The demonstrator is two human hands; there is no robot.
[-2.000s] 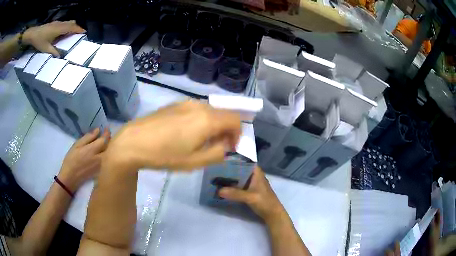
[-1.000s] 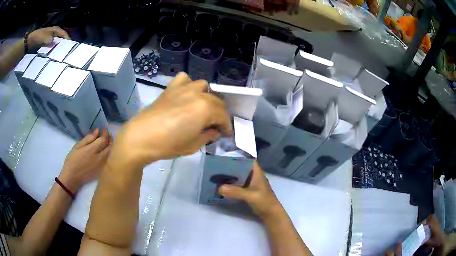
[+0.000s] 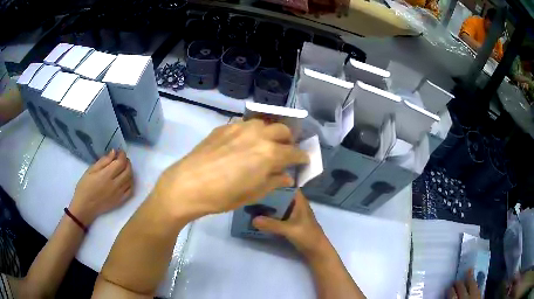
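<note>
One open grey-blue carton (image 3: 249, 225) stands upright in front of me, its back top flap (image 3: 275, 111) raised and a small side flap (image 3: 312, 162) leaning out to the right. My right hand (image 3: 293, 226) is closed around the carton's lower right side, thumb on its front picture. My left hand (image 3: 234, 169) is over the carton's mouth with bent fingers, covering the opening; what the fingertips touch is hidden. More open cartons (image 3: 341, 181) stand close by on the right, with thin translucent wrap (image 3: 331, 128) in one and a dark round top (image 3: 366, 140) in another.
Closed cartons (image 3: 88, 120) stand grouped at the left, with another person's hand (image 3: 105, 181) beside them. Black cylindrical parts (image 3: 239, 65) and small shiny parts (image 3: 171, 76) are behind. At lower right, a person's hand (image 3: 466, 287) is at a pale carton (image 3: 473, 260).
My left hand has moved right and down over the carton's mouth. The side flap leans further right. The hand atop the closed cartons has withdrawn. The lower-right phone is no longer visible.
</note>
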